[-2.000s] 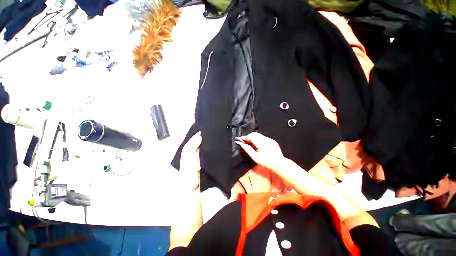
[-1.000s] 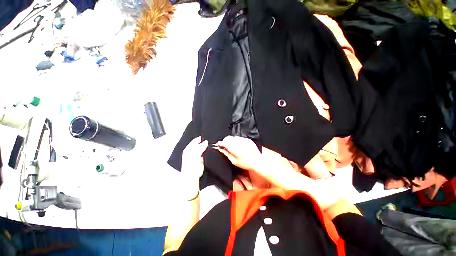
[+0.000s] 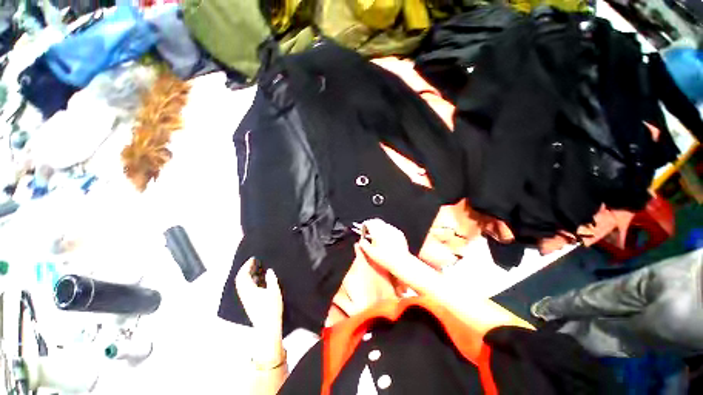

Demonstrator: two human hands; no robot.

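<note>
A black jacket lies open in front of me, with glossy lining down its middle and two ringed buttons on the right panel. My right hand is by the lower front edge of that panel. Its fingertips are pinched on a small pale-tipped thing, too small to name. My left hand rests at the lower left panel, thumb and fingers curved around a dark brownish patch. I cannot tell whether this is held or is cloth behind.
Left on the white table are a black cylinder, a smaller dark bar, brown fur trim and a blue bag. Black jackets pile at right, over salmon cloth. A person's grey trouser leg and red stool are lower right.
The view has swung right, showing more of the pile. My right hand has moved from beside my left hand to the right panel's edge. My left hand has moved lower on the jacket.
</note>
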